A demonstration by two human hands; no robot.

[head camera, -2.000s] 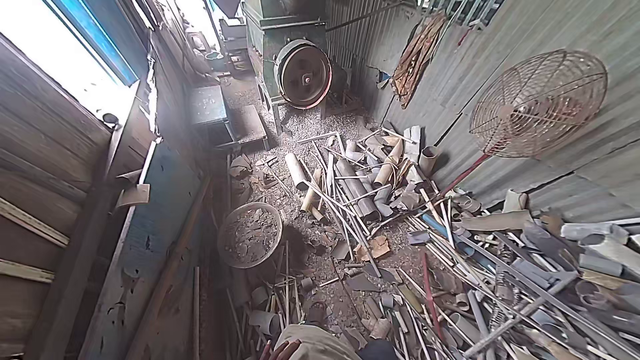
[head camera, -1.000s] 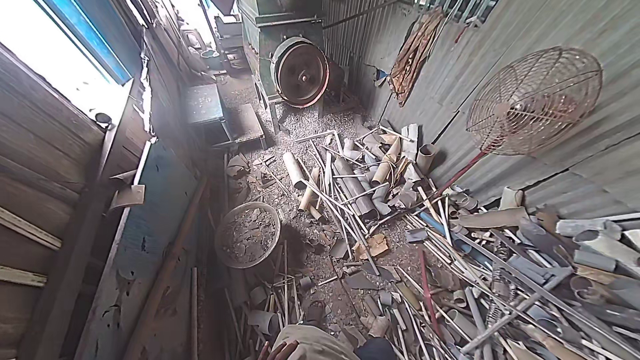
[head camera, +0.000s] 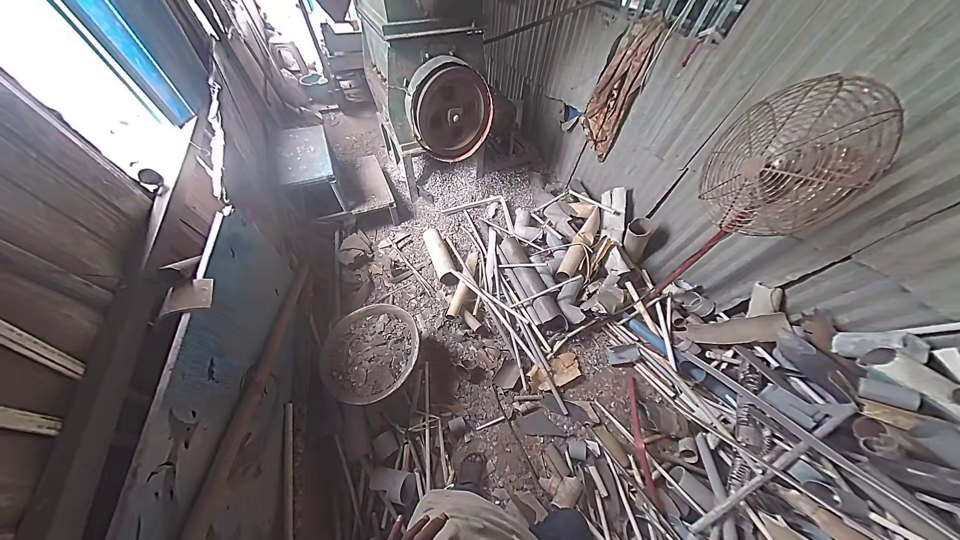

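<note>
At the bottom edge, the fingers of my left hand (head camera: 417,528) show slightly apart beside light-coloured cloth (head camera: 469,517) over my leg or lap. No object is visible in them, and the rest of the hand is cut off. My right hand is out of view. A dark rounded shape (head camera: 562,525), perhaps clothing, lies right of the cloth. Ahead of my left hand stands a round basin (head camera: 415,330) filled with broken flat pieces. Cut plastic pipes (head camera: 529,281) and thin rods lie heaped ahead and to the right.
A green machine with a round wheel (head camera: 453,112) stands at the back, pale chips beneath it. A wire-caged fan (head camera: 802,154) on a red pole leans by the corrugated metal wall (head camera: 817,270). A low table (head camera: 304,154) and a blue board (head camera: 217,337) are on the left.
</note>
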